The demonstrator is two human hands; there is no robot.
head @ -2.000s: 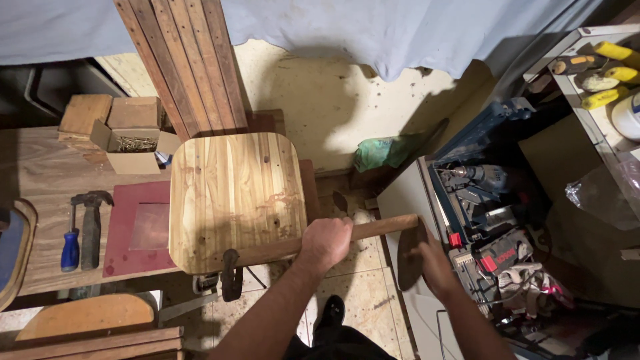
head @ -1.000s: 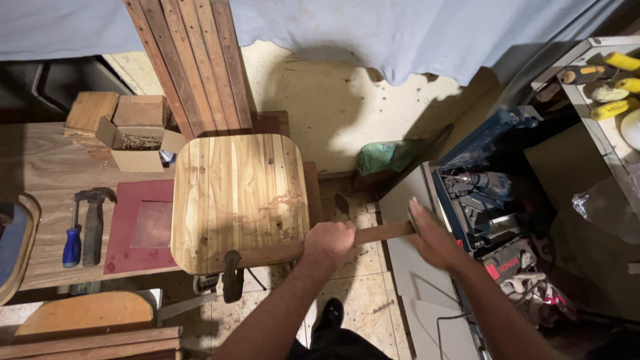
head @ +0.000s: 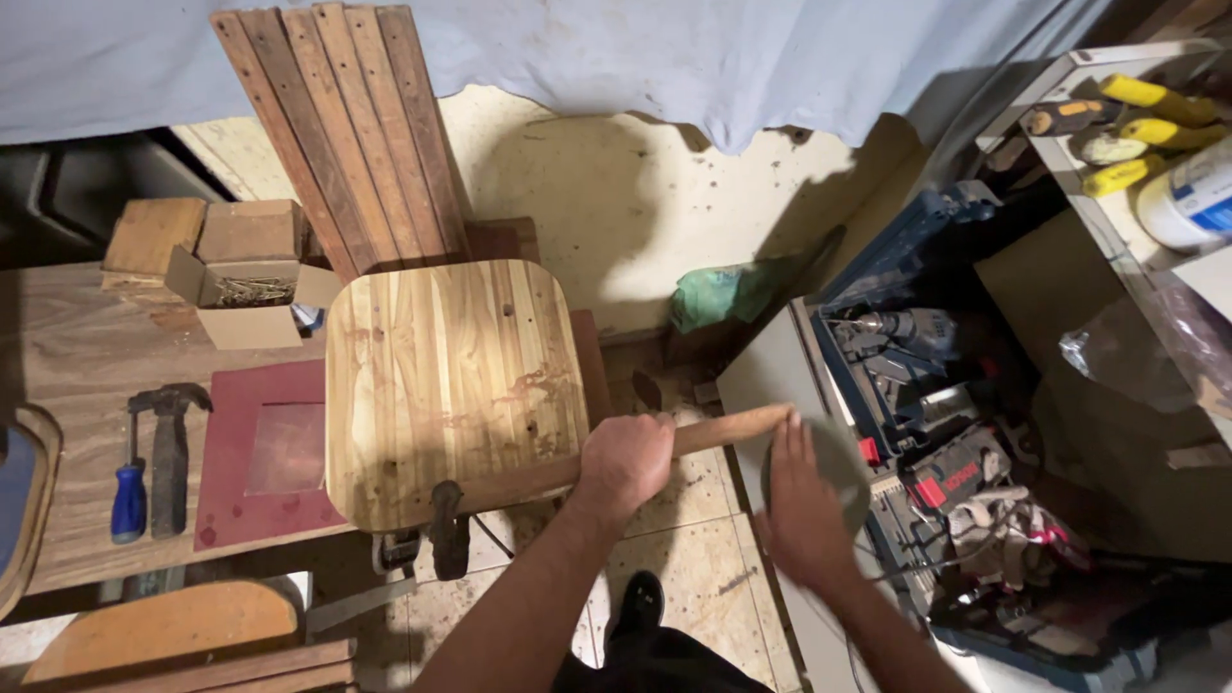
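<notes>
My left hand (head: 628,462) is closed around the wooden handle of a hammer (head: 449,531), whose dark metal head hangs at the near edge of a light wooden board (head: 457,375) with rounded corners. At the free end of that handle, the fingertips of my right hand (head: 801,500) touch or nearly touch the wood, with the palm turned inward. Behind the right hand a round grey disc (head: 849,472) shows in part. Left of the board, a blue-handled screwdriver (head: 128,500) and a second hammer (head: 170,462) lie on the table.
An open cardboard box of screws or nails (head: 252,318) and wooden blocks (head: 154,241) stand at the back left. Wooden slats (head: 356,144) lean upright behind the board. On the right are an open toolbox with a drill (head: 910,327) and a shelf with yellow-handled tools (head: 1155,125).
My right hand has come off the round disc's side, where it was two seconds ago, to the handle's end. The left hand keeps its hold on the handle.
</notes>
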